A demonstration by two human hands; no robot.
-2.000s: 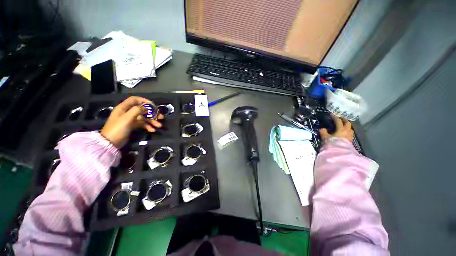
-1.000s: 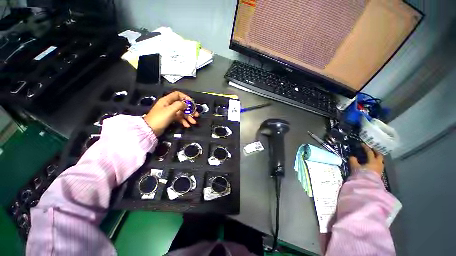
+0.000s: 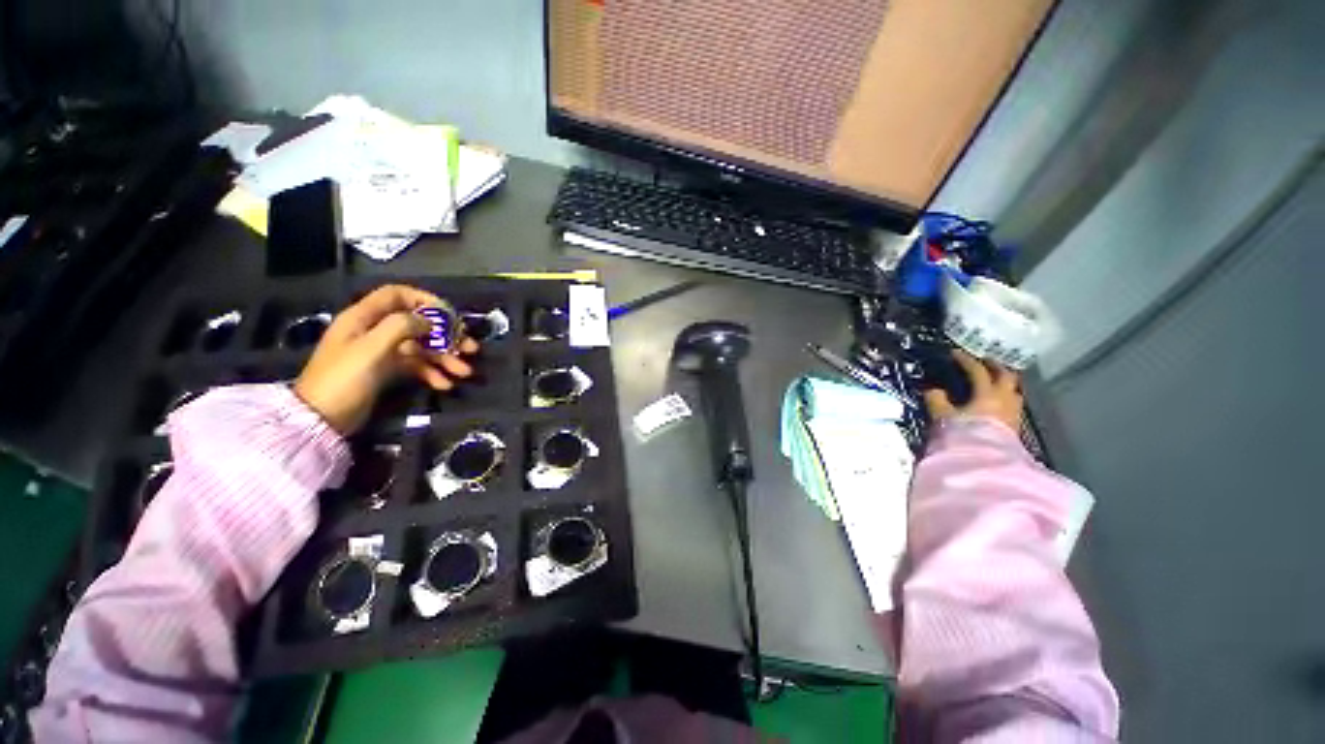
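My left hand (image 3: 381,352) holds a round watch module (image 3: 436,329) with a lit blue-purple face between its fingertips, above the foam tray (image 3: 501,621). Several round dark-faced modules sit in the tray's square pockets, with pale shiny tabs around them. My right hand (image 3: 984,393) rests on the black mouse (image 3: 945,381) at the right of the desk; its palm and fingers partly hide the mouse. A white label (image 3: 587,316) lies at the tray's top right corner.
A barcode scanner (image 3: 716,393) and a barcode label (image 3: 661,417) lie right of the tray. Beyond are the notebook (image 3: 865,494), keyboard (image 3: 712,225), monitor (image 3: 756,87) and white basket (image 3: 997,321). A smartphone (image 3: 302,228) and papers (image 3: 385,182) lie behind the tray.
The head view swung left and then back right. My left hand still holds the lit module, and my right hand stays on the mouse.
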